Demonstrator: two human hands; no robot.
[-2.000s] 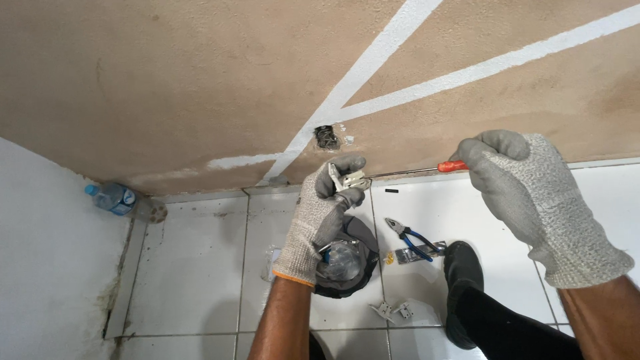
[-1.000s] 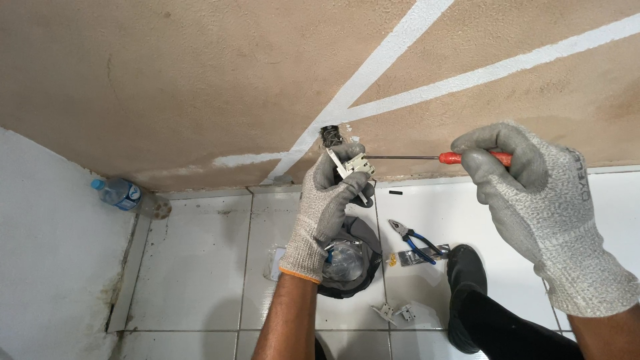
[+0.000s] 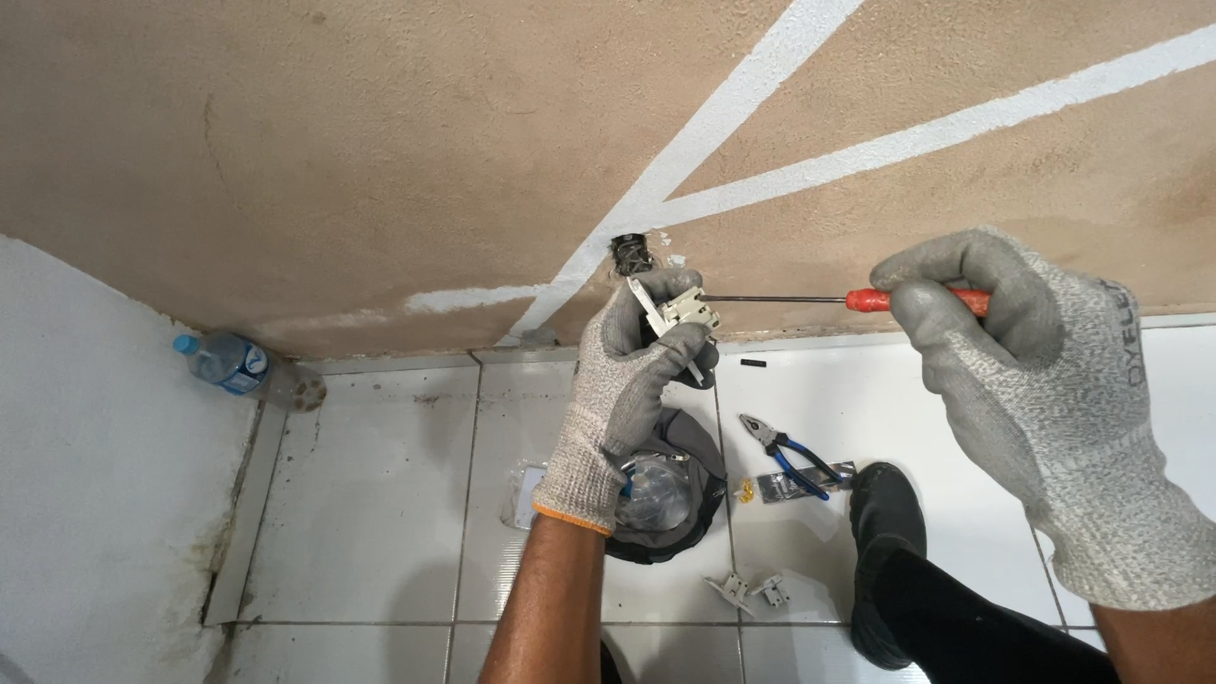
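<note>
My left hand (image 3: 646,356), in a grey-coated knit glove, grips a white plastic electrical outlet module (image 3: 689,313) on its mounting plate, in front of the wall. Gloved likewise, my right hand (image 3: 988,323) holds the red handle of a screwdriver (image 3: 864,301). The long thin shaft points left, and its tip meets the module's right side; the exact contact spot is too small to tell. Just above my left hand, a wall box opening (image 3: 631,255) with dark wires shows low in the brown wall. Part of the plate is hidden by my left fingers.
Combination pliers (image 3: 784,456) with blue handles lie on the tiles over a small packet (image 3: 807,482). A dark bag (image 3: 708,465) sits below my left wrist. Two white electrical pieces (image 3: 750,591) rest near my boot (image 3: 888,513). A plastic bottle (image 3: 249,369) stands in the left corner.
Two seconds ago the module was held lower, with the screwdriver at it. The fingers of my right hand have shifted on the handle, which showed less then. The floor items have not moved.
</note>
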